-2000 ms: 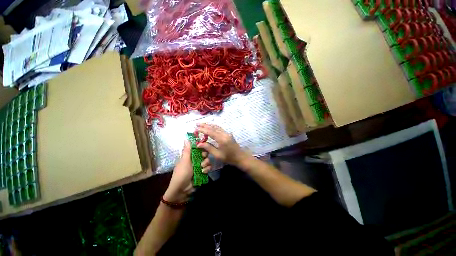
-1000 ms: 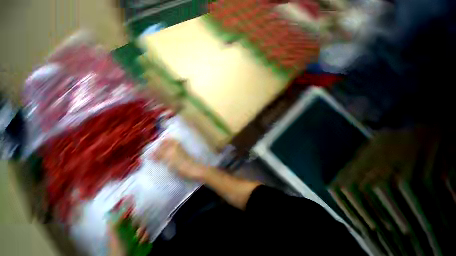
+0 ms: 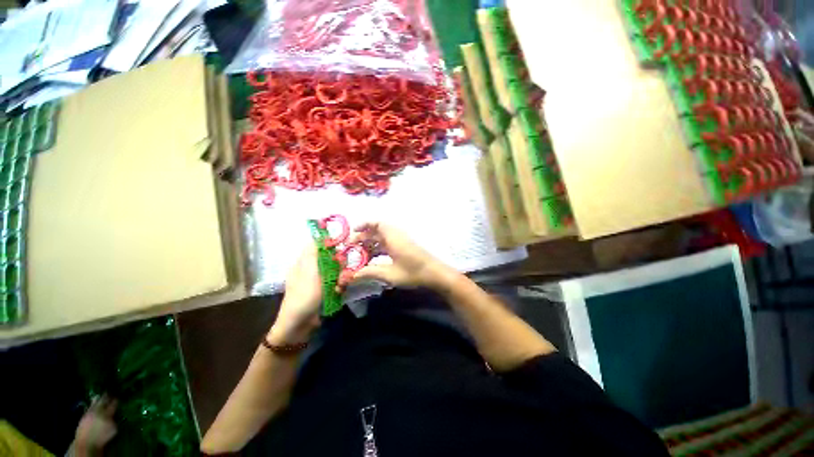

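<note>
My left hand [image 3: 304, 284] holds an upright strip of green bases [image 3: 328, 281]. Two red curved pieces [image 3: 336, 230] stand on the strip's right side, one near its top and one lower down. My right hand [image 3: 393, 259] is at the lower red piece, thumb and fingers around it; the exact contact is small and hard to see. A tangled heap of red curved pieces [image 3: 348, 129] lies beyond my hands on a whitish sheet [image 3: 428, 210].
A clear plastic bag [image 3: 348, 36] lies behind the heap. Left is a cardboard sheet [image 3: 134, 187] with bare green bases [image 3: 13, 214]. Right are stacked boards and rows of finished assemblies [image 3: 723, 107]. Another person's hand [image 3: 96, 424] shows low left.
The view swung right and came back. The strip, first with one red piece at its top, now carries two. My right hand came away over the sheet, then returned to the strip. Another person's hand has appeared.
</note>
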